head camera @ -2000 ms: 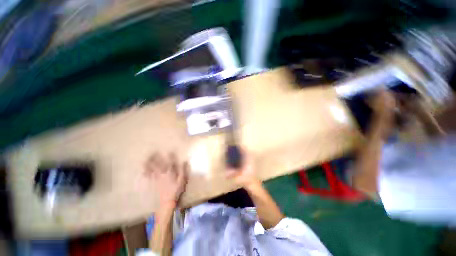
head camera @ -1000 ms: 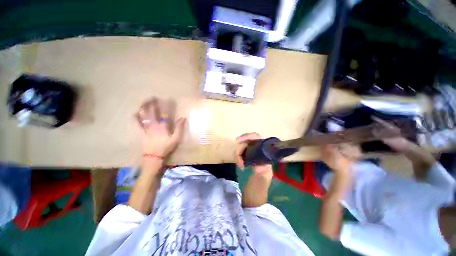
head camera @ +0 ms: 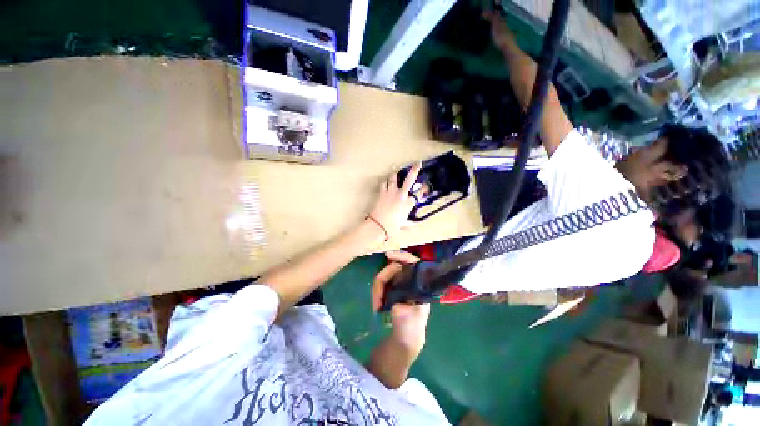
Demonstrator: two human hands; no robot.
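Note:
A black housing (head camera: 444,177) with a thin side bar lies on the tan bench top at the right. My left hand (head camera: 398,200) reaches across and is on the housing's left edge, its fingers at a small silver-white part inside. My right hand (head camera: 404,287) is wrapped around the black electric screwdriver (head camera: 425,280), beyond the bench's front edge. A black cable and a coiled spring run up from the screwdriver. The tool's tip cannot be made out.
The blue and white screw feeder (head camera: 287,116) stands at the bench's back edge. Several black housings (head camera: 471,104) stand behind at the right. Another worker (head camera: 583,216) in white sits at the right, one arm stretched to the back. Cartons (head camera: 617,374) are at the lower right.
The view has turned right. My left hand has moved from the bare bench to the black housing at the right. My right hand still holds the screwdriver. The neighbour's arm now reaches to the back.

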